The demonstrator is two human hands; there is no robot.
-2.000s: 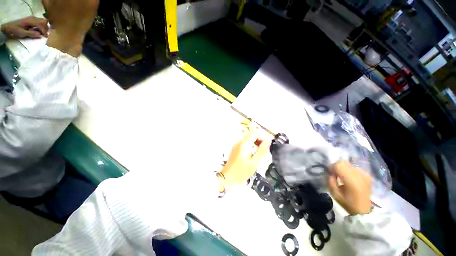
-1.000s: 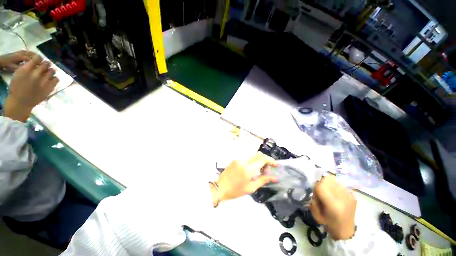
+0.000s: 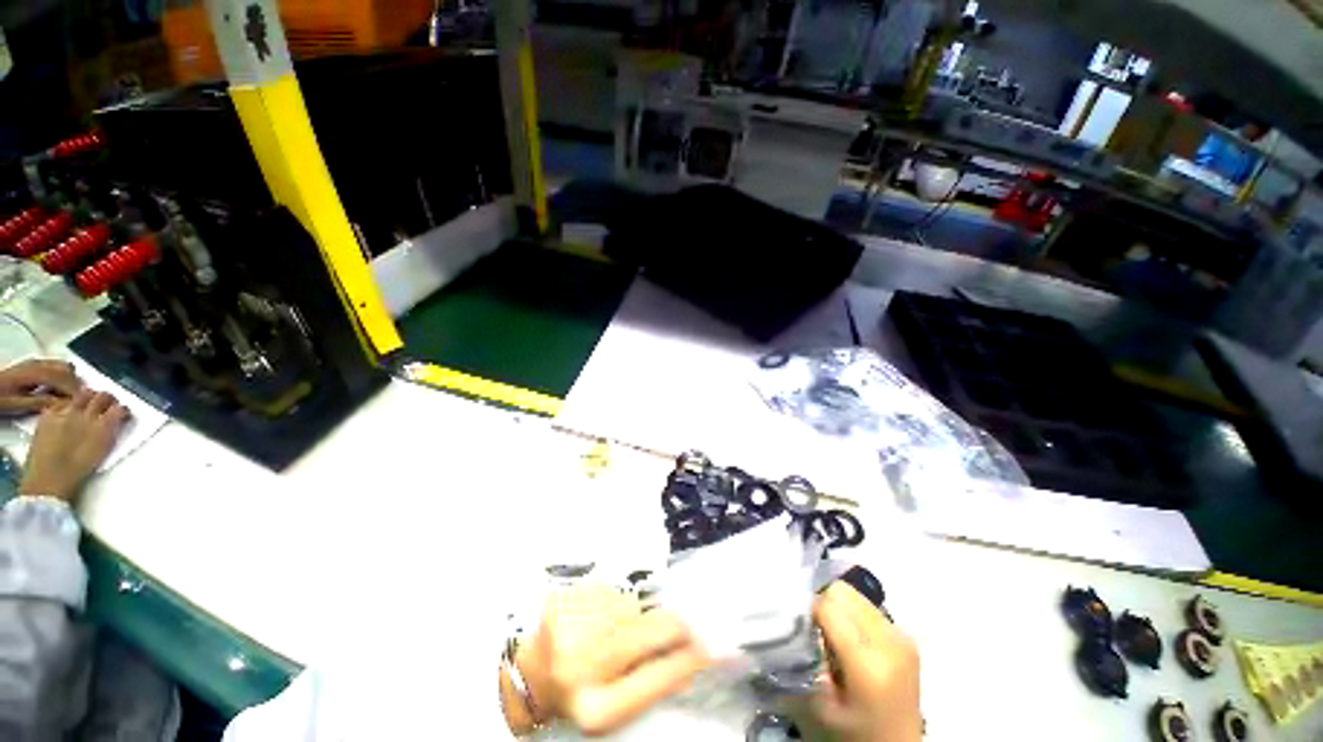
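A small clear plastic bag (image 3: 747, 587) with dark rings in it is held low in front of me, blurred. My left hand (image 3: 602, 660) is at its left side, fingers against the bag; its exact grip is unclear. My right hand (image 3: 866, 660) is shut on the bag's right side. A loose pile of black rings (image 3: 726, 500) lies just behind the bag on the white bench. The bag and hands hide part of the pile. One ring shows partly below the bag, between my hands.
A crumpled clear bag (image 3: 885, 420) lies on the white board (image 3: 639, 363) behind. Round units (image 3: 1103, 667) and a yellow strip (image 3: 1288, 678) lie at right. A black gridded tray (image 3: 1016, 377) is at back right. A fixture with red handles (image 3: 116, 265) and a neighbour's hands (image 3: 70, 435) are at left.
The view has swung to the right and up. The bag is still between my hands, now in front of the pile instead of over it. More round units now show at the right.
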